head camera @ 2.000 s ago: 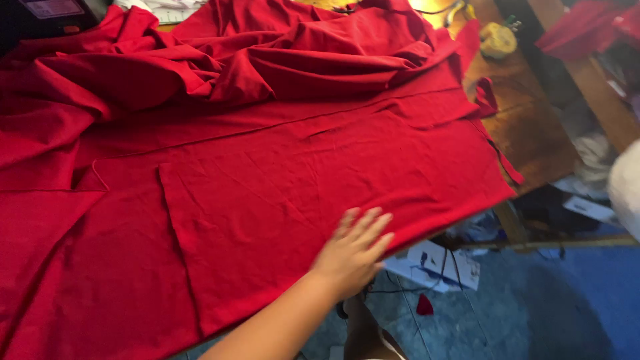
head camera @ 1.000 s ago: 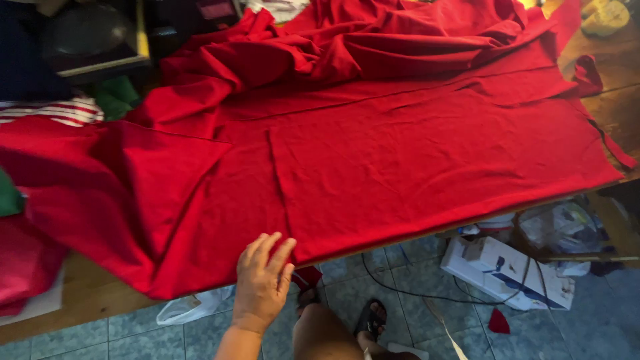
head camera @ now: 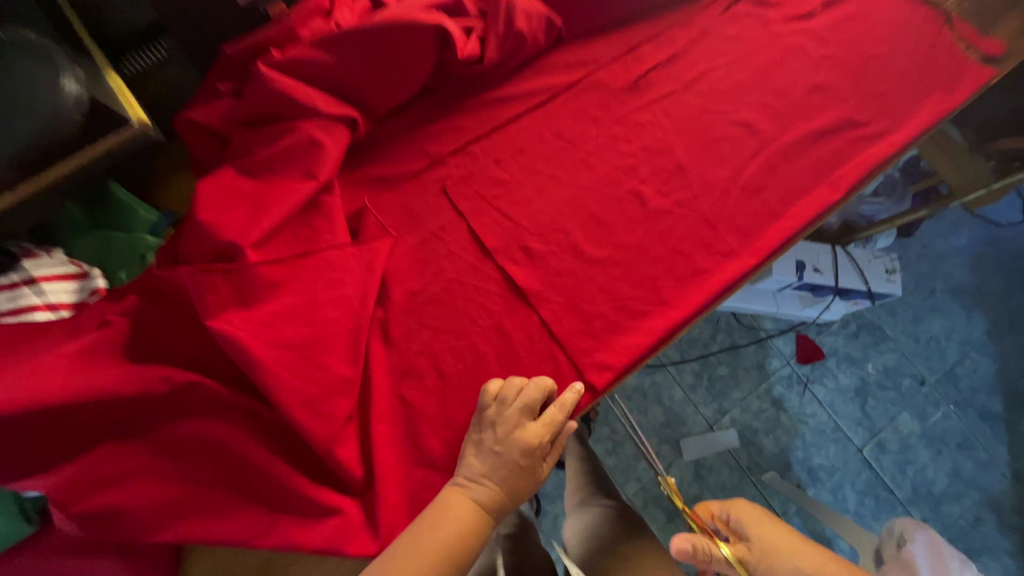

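A large red cloth [head camera: 656,192] lies over a table, flat with a folded layer at the right and bunched toward the back and left. At the table's front edge my left hand [head camera: 516,440] pinches the cloth's edge between thumb and fingers, close to the folded layer's corner. My right hand [head camera: 740,536], low at the right, holds gold-handled scissors [head camera: 668,480]. Their long blades point up and left at the cloth's edge beside my left fingers; the tips lie close to it, and whether they touch it I cannot tell.
Below the table, a white box [head camera: 816,280] with a dark cable stands on the tiled floor [head camera: 864,424], near a red scrap [head camera: 809,349]. Striped cloth [head camera: 48,284] and green cloth [head camera: 112,232] lie at the left. A wooden-edged object [head camera: 72,164] is at the back left.
My left hand has gone from lying open on the cloth to gripping its edge. My right hand and the scissors have come into view. The view has shifted and turned.
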